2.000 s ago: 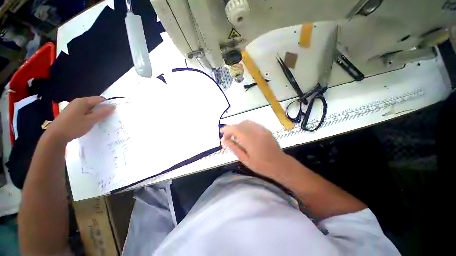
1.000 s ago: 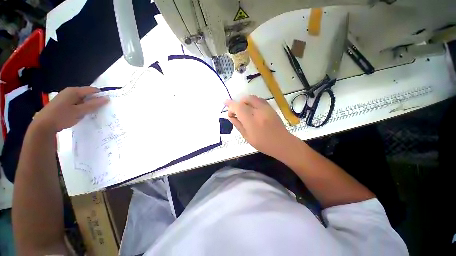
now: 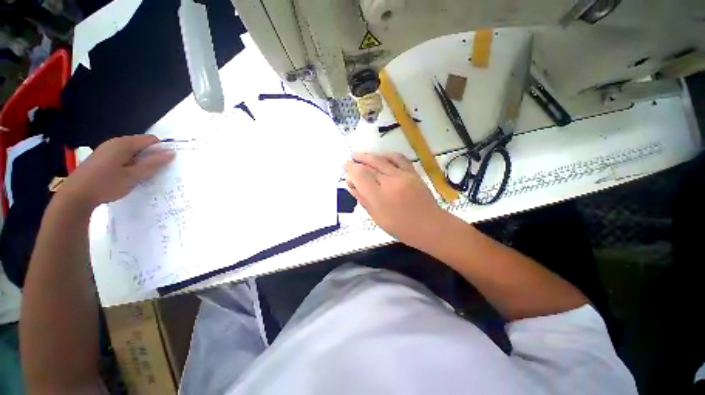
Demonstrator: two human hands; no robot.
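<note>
A white marked sheet (image 3: 255,177) lies on the machine table over a black fabric panel (image 3: 255,256), which shows as a dark strip along the front edge, a notch at the top and a thin curve at the upper right. My left hand (image 3: 127,170) holds the sheet's upper left edge, thumb and fingers pinched there. My right hand (image 3: 390,189) has its fingertips on the right edge of the sheet and fabric, beside a small black tab. The sheet's middle is washed out by light.
The sewing machine head (image 3: 332,46) and lamp (image 3: 201,65) stand above the work. Right lie a yellow strip (image 3: 417,139), scissors (image 3: 488,166), a pointed tool (image 3: 454,112) and snips (image 3: 549,100). Black fabric (image 3: 131,77) and a red basket (image 3: 58,73) are left.
Since two seconds ago, my right hand has moved up along the right edge. The black curve at the upper right shows less, and the front strip shows wider at its left end.
</note>
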